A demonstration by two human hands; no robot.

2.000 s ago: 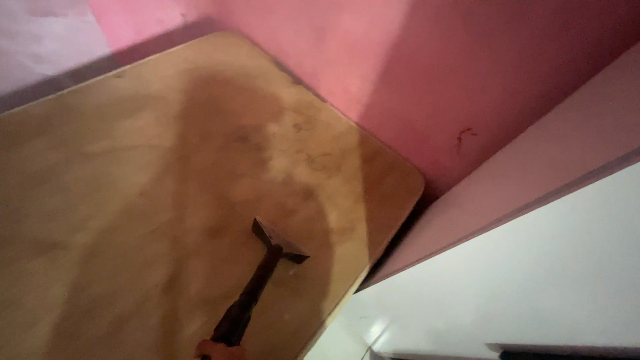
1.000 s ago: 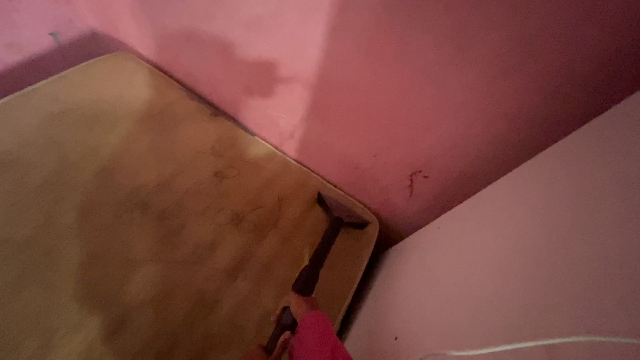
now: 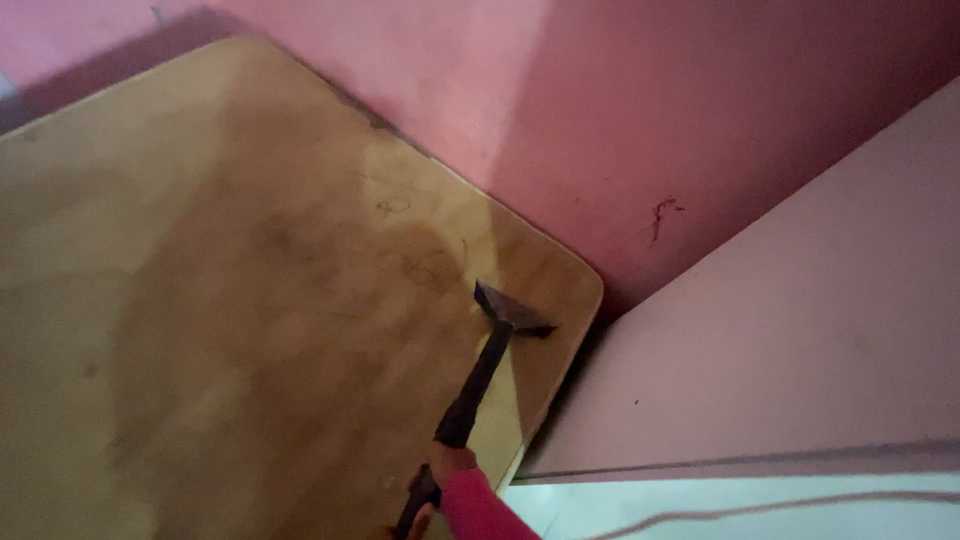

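Note:
A long dark wand with a wide flat nozzle, like an upholstery vacuum tool point(image 3: 480, 375), lies across a stained tan mattress point(image 3: 315, 315). Its nozzle is on the surface near the mattress's rounded right corner. My right hand point(image 3: 451, 459), in a pink sleeve that enters from the lower right, is closed around the wand's shaft. Lower down, at the bottom edge of the view, part of my left hand point(image 3: 416, 521) is around the wand's rear section; most of that hand is cut off by the frame.
A pink wall point(image 3: 600, 135) with a dark red mark borders the mattress's far edge. To the right stands a flat pale panel point(image 3: 765, 330), with a dark narrow gap between it and the mattress. At the lower right a thin cord or hose point(image 3: 720, 515) crosses a pale surface.
One second ago the nozzle was at the mattress's far edge by the corner; it has since been drawn back from that edge. Two seconds ago it lay farther from the corner.

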